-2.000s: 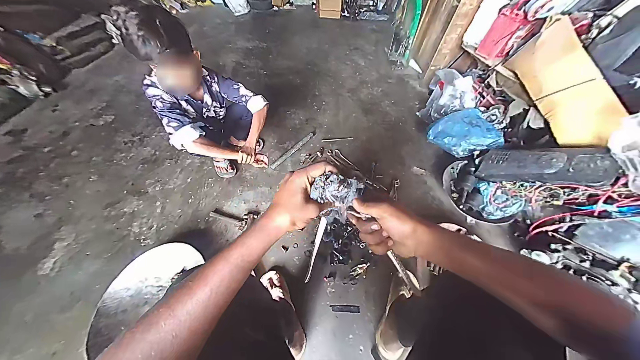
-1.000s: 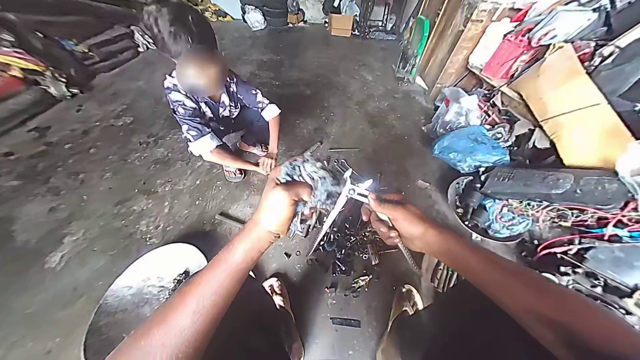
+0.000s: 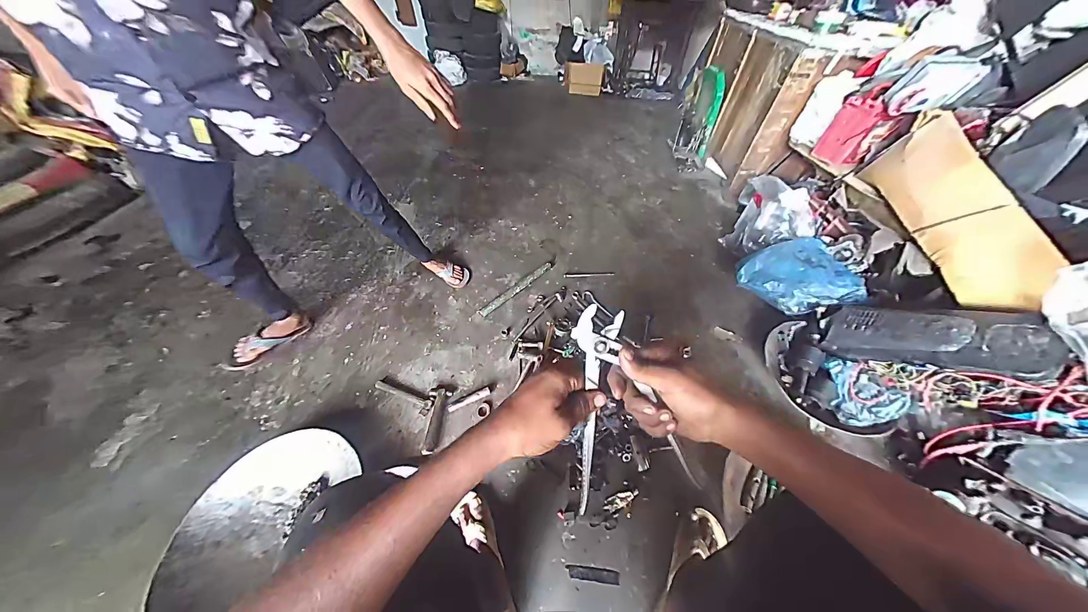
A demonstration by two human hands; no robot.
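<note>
A pair of metal slip-joint pliers (image 3: 590, 374) is held upright over the floor, its jaws apart and pointing away from me. My left hand (image 3: 548, 410) grips one long handle, thumb lying against it. Around the other handle, near the pivot, my right hand (image 3: 671, 395) is closed. Beneath both hands lies a heap of small metal parts and tools (image 3: 531, 353), partly hidden by them. Left of the heap are a T-shaped metal tool (image 3: 436, 416) and a small socket (image 3: 484, 410). No cloth shows in either hand.
Another person (image 3: 229, 161) stands at the left front in sandals. A large round metal pan (image 3: 255, 501) is by my left knee. At the right are a basin (image 3: 786, 374) with wires, a blue plastic bag (image 3: 801, 274) and cardboard (image 3: 969, 212). A flat bar (image 3: 516, 290) lies ahead.
The crumpled grey cloth or plastic has left my left hand, which now holds a handle of the pliers. The other person has risen from a squat and stands nearer.
</note>
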